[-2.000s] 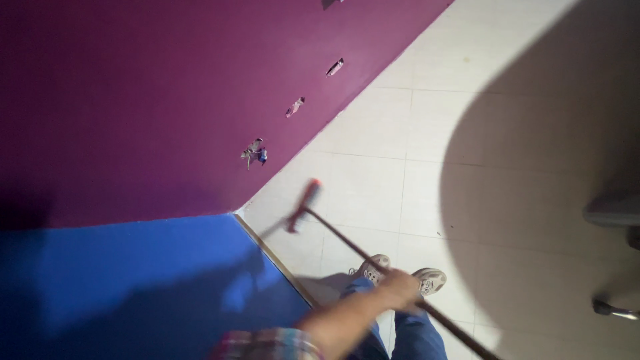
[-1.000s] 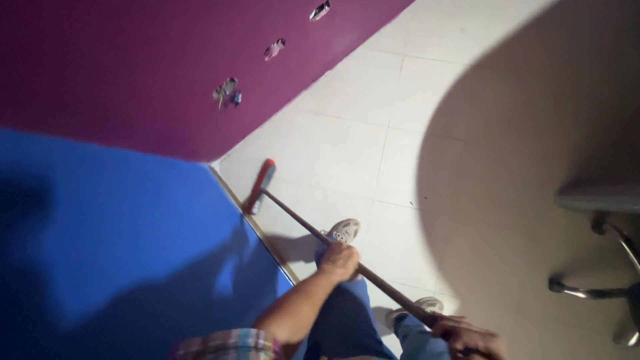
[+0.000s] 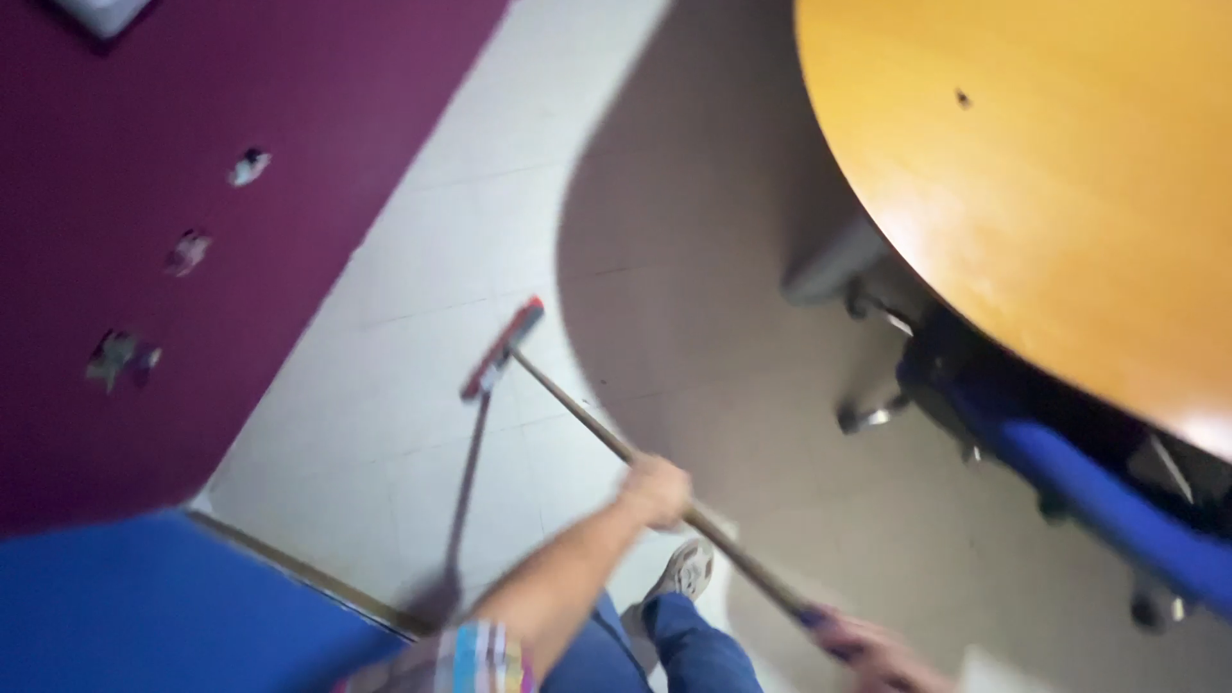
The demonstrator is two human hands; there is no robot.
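Observation:
A push broom with a red and grey head (image 3: 502, 348) lies across the pale floor tiles, its long wooden handle (image 3: 577, 412) slanting down to the right. Around the middle of that handle my left hand (image 3: 656, 491) is closed, the arm reaching out of a plaid sleeve. Farther up the handle, near its end at the lower right, my right hand (image 3: 871, 650) grips it; this hand is blurred. The broom head stands away from both walls, near the edge of a large curved shadow.
A purple wall (image 3: 318, 125) with several rough holes meets a blue surface (image 3: 106, 606) at the lower left. To the right are a round yellow wooden table (image 3: 1039, 212) and a blue wheeled chair (image 3: 1097, 491) under its edge. My shoe (image 3: 688, 570) stands below the handle.
The broom head has moved from beside the blue surface's edge out onto the open tiles. My right hand, unseen two seconds ago, is on the handle. The view has shifted, showing the yellow table.

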